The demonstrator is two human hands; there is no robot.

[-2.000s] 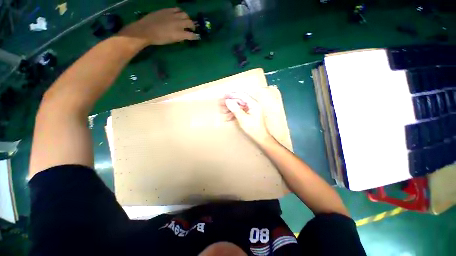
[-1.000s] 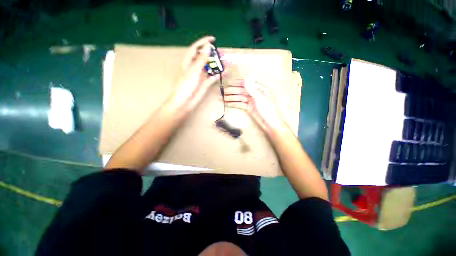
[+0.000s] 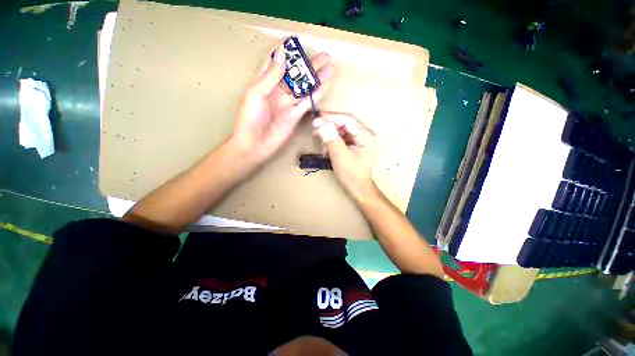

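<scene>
My left hand [image 3: 268, 115] holds a black adapter housing [image 3: 300, 67] above the cardboard sheet [image 3: 174, 125], open side up, with a pale circuit board with blue, yellow and silver parts showing inside. A thin black cord leaves the housing's near end. My right hand [image 3: 348, 149] pinches the cord just below the housing between thumb and fingers. The dark tied cord bundle [image 3: 315, 162] lies on the cardboard beside my right hand, partly hidden by it.
Stacked trays [image 3: 498, 181] with rows of black pieces stand at right, above a red-legged stool [image 3: 473, 277]. A white crumpled cloth [image 3: 35, 117] lies at left on the green surface. Corded units [image 3: 535, 33] lie scattered on the conveyor at the top. White sheets show under the cardboard.
My left hand has come back from the conveyor with the corded unit and now holds it steady. My right hand has moved to the cord and pinches it. The cord bundle now rests on the cardboard.
</scene>
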